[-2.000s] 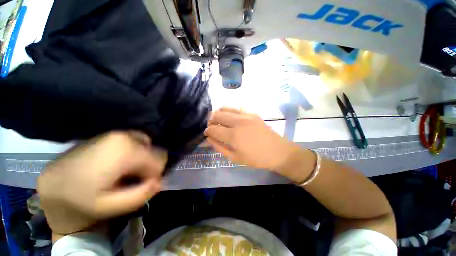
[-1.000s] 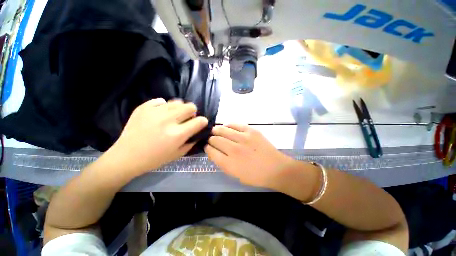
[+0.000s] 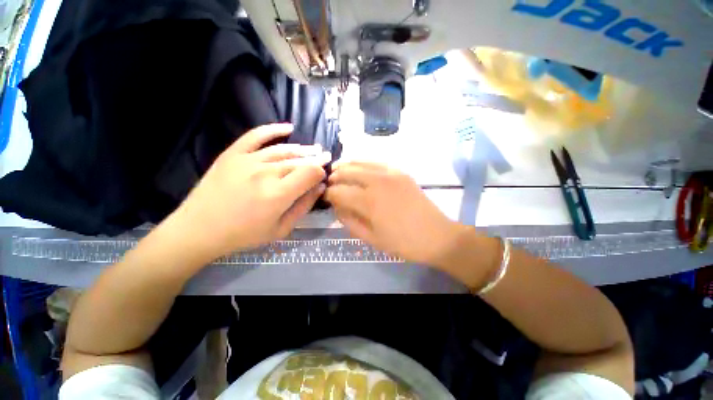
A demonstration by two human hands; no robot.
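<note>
A large black garment piece (image 3: 133, 117) lies over the left of the table, and its right edge runs up under the presser foot and needle (image 3: 335, 98). My left hand (image 3: 254, 187) lies on the cloth and pinches its edge with the fingertips. My right hand (image 3: 383, 203) pinches the same edge just below the needle. The fingertips of both hands nearly touch. The white sewing machine head (image 3: 485, 31) with blue lettering is above, with a dark cylindrical attachment (image 3: 382, 98) right of the needle.
Pale grey strips (image 3: 471, 168) lie right of the needle. Green thread snips (image 3: 575, 195) lie further right, with red and yellow scissors handles (image 3: 692, 211) at the far right. A yellow translucent bundle (image 3: 539, 86) lies behind. A grey ruler band (image 3: 102, 250) follows the front edge.
My left hand has come from the table's front edge onto the cloth edge beside my right hand. Both hands have since moved slightly up towards the needle with the cloth edge.
</note>
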